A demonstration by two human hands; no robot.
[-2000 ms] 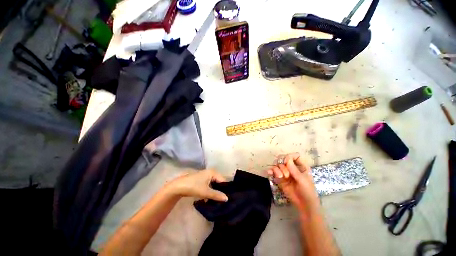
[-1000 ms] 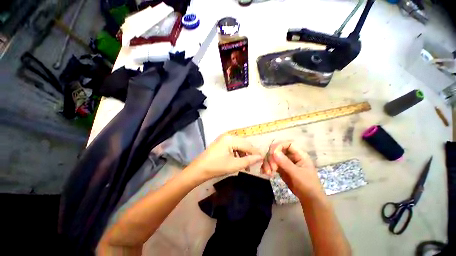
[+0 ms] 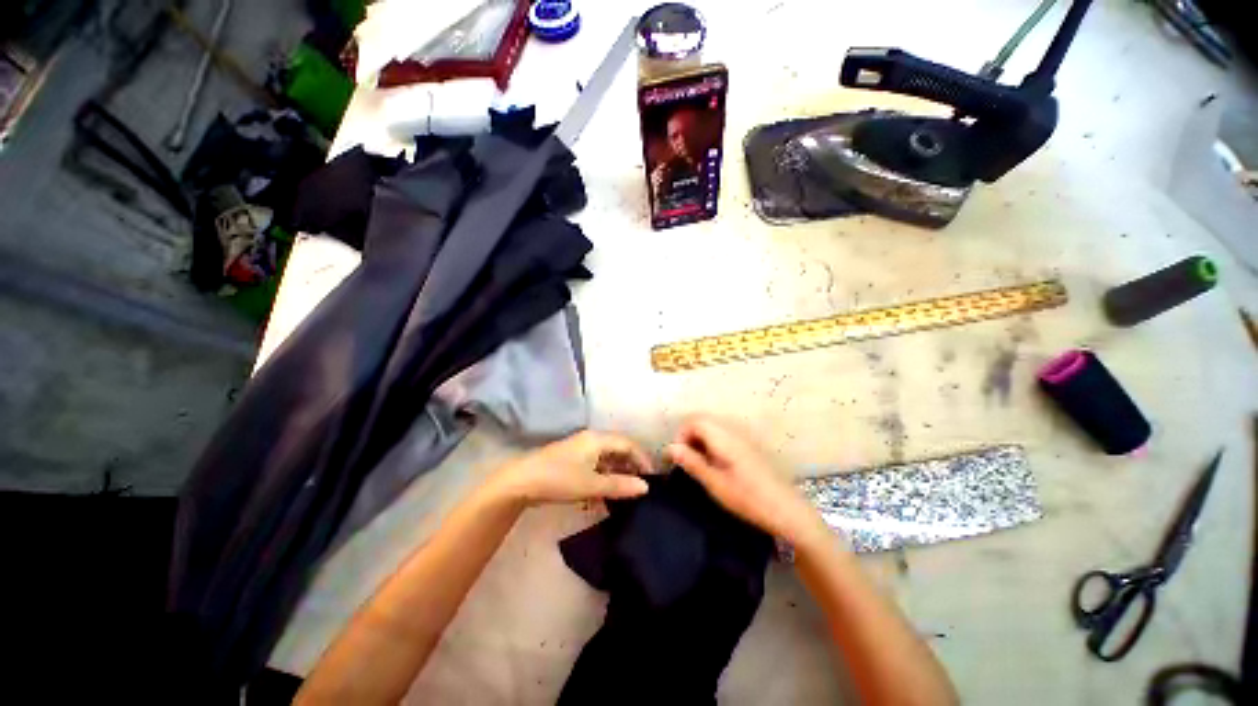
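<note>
The dark cloth tube [image 3: 669, 579] lies on the table at the bottom middle and runs off the lower edge of the view. My left hand [image 3: 586, 469] is at its upper left end, thumb and fingers close together. My right hand [image 3: 724, 476] is at its upper right end, fingertips bent onto the dark edge. The fingertips of both hands nearly meet there and pinch the cloth's top end. No needle or thread can be made out.
A garment pile [image 3: 373, 331] lies left. The speckled slab [image 3: 938, 499] is right of my right hand, with shears [image 3: 1148, 566] beyond. The ruler [image 3: 855, 326], smartphone [image 3: 683, 149], iron [image 3: 911, 159], black cone [image 3: 1094, 401] and grey-green cone [image 3: 1159, 290] lie farther back.
Both hands were above the cloth with fingertips together one second ago; now they have come down onto its top end and hold it. The whole view has shifted slightly.
</note>
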